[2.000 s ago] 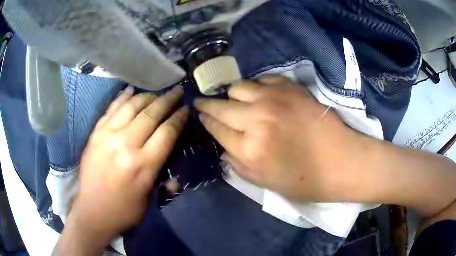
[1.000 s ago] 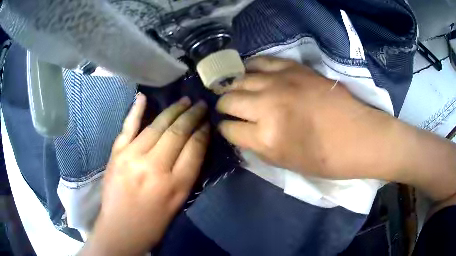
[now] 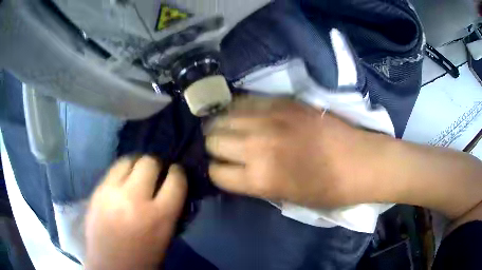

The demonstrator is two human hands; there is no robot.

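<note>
The dark blue-grey denim garment (image 3: 275, 237) lies under the sewing machine head (image 3: 100, 58), with a near-black panel (image 3: 158, 129) in its middle. White pocketing (image 3: 296, 79) shows beside and below my right hand. My left hand (image 3: 135, 211) is blurred, its fingers curled into the near edge of the dark panel, bunching it. My right hand (image 3: 280, 150) is blurred too, its fingers bent onto the dark cloth right beside the cream ribbed knob (image 3: 207, 96). Both fingertips are partly hidden. The needle and presser foot are hidden behind the machine head.
A rounded pale grey bar (image 3: 43, 126) hangs at the left over the denim. A yellow warning triangle (image 3: 170, 17) is on the head. A black tool (image 3: 443, 60) lies at the upper right. The white table (image 3: 444, 113) has scale markings at the right. Garment folds cover the upper right.
My left hand has moved back toward me and its fingers, flat before, are now curled. My right hand has shifted slightly left and down. The dark panel shows more folds near the head.
</note>
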